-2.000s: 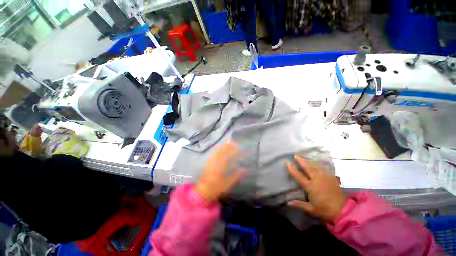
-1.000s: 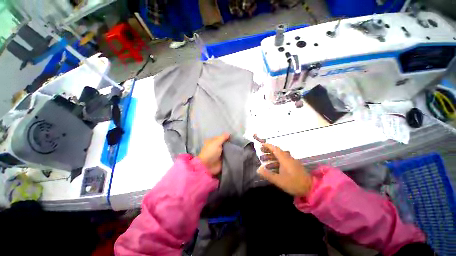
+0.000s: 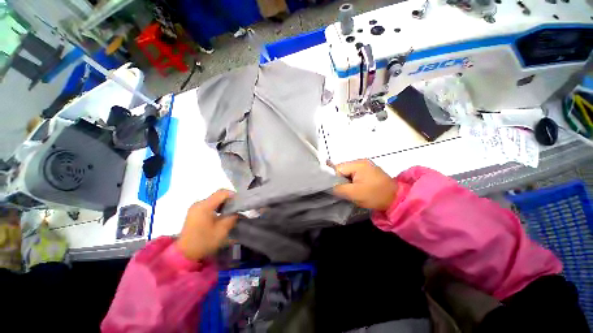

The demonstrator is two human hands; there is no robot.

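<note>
A grey garment panel (image 3: 276,140) lies on the white table left of the needle area, its near part drawn to the table's front edge and hanging over it. My left hand (image 3: 207,227) grips the cloth's near left edge, slightly blurred. My right hand (image 3: 365,186) grips the near right edge between thumb and fingers. The edge is stretched between both hands, with bunched cloth below it. The presser foot and needle (image 3: 365,107) of the white lockstitch machine (image 3: 448,71) are right of the cloth, not touching it.
A black phone (image 3: 419,114), a clear plastic bag (image 3: 448,97), printed paper slips (image 3: 504,140), a black round object (image 3: 546,131) and scissors (image 3: 580,110) lie right. Blue baskets are at right (image 3: 559,224) and below the table (image 3: 218,306). Another machine (image 3: 71,162) stands left.
My left hand has moved left and toward me with the cloth edge. My right hand, apart from the cloth one second ago, now grips it. The near edge has been spread sideways.
</note>
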